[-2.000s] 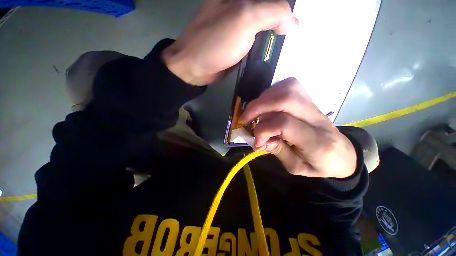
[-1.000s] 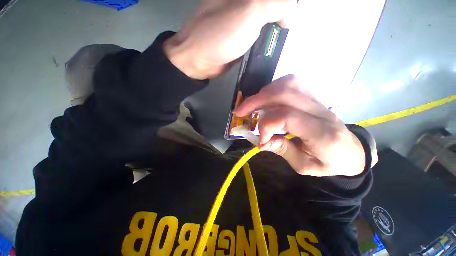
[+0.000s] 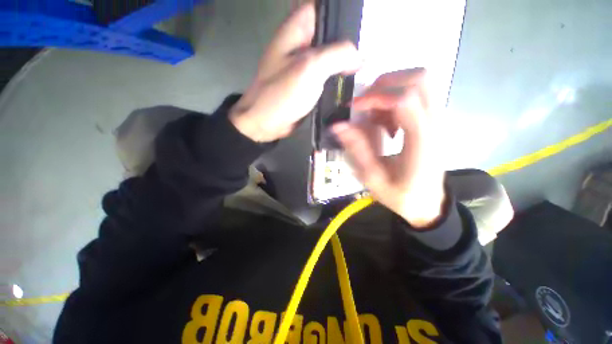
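A display panel with a bright, glaring white back and a dark strip along its left edge is held above my lap. My left hand grips the panel's dark edge near the top, with the thumb over the strip. My right hand is motion-blurred over the lower part, its thumb near the strip's lower end. Whether it holds anything is unclear. A pale corner area with small markings shows below the strip. The panel's top runs out of the picture.
A blue metal frame stands at the upper left. A yellow strap hangs over my black top. A yellow line crosses the grey floor at right. A black surface with a round white logo is at the lower right.
The orange piece at the panel's lower corner no longer shows; a pale, marked area shows there. My right hand has moved up from the corner. More of the blue frame is in view.
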